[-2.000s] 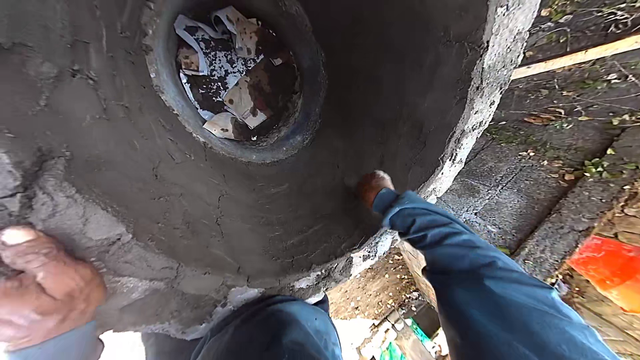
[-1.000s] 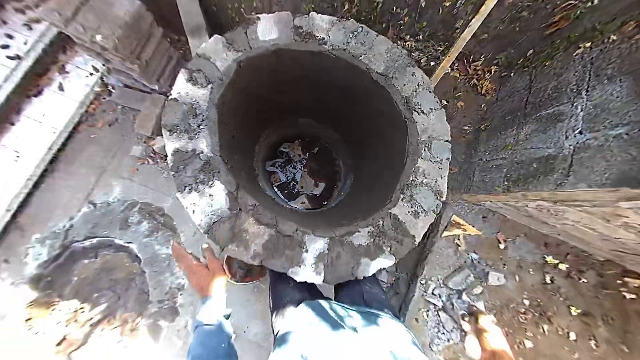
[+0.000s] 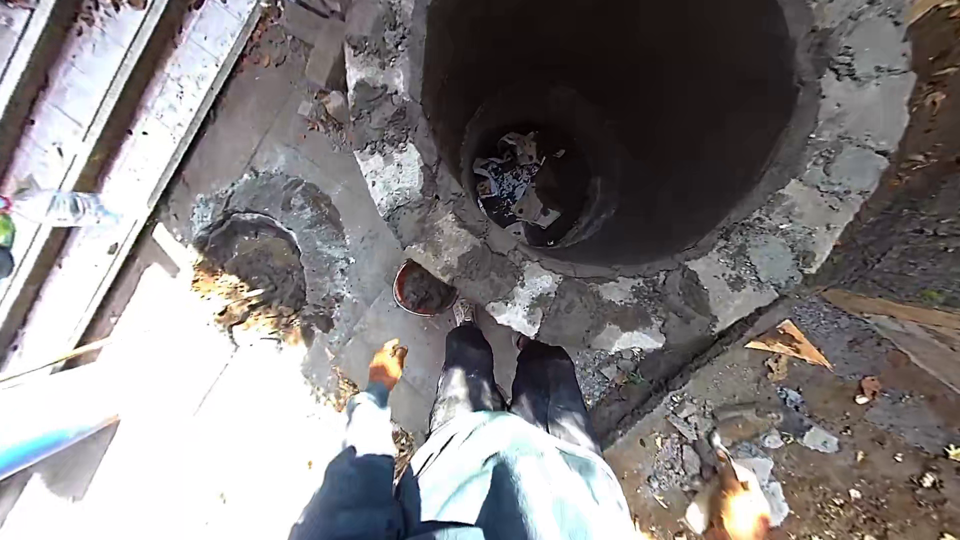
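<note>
My left hand (image 3: pixel 388 364) hangs beside my legs, fingers loosely curled and thumb a little apart; I see nothing in it. The bowl of wet mortar (image 3: pixel 425 289) is just above it in view, against the ring's outer edge. At the lower right, my right hand (image 3: pixel 742 506) is bright and blurred, over rubble; whether it holds something cannot be made out. Before my feet stands a round masonry shaft with a rough stone-and-mortar rim (image 3: pixel 525 300) and smooth dark inner walls. At its bottom, torn pieces of sheet (image 3: pixel 536 210) lie in a smaller round opening.
A round mortar-edged hollow (image 3: pixel 262 255) lies left of the bowl. Concrete steps (image 3: pixel 135 150) with a clear plastic bottle (image 3: pixel 64 208) rise at the far left. A blue pipe-like thing (image 3: pixel 52 446) is at lower left. A broken wood piece (image 3: pixel 791 345) and rubble lie at right.
My right hand, inside the shaft against its wall two seconds ago, is now out at my right side. My left hand has left the rim. The view has pulled back and shifted.
</note>
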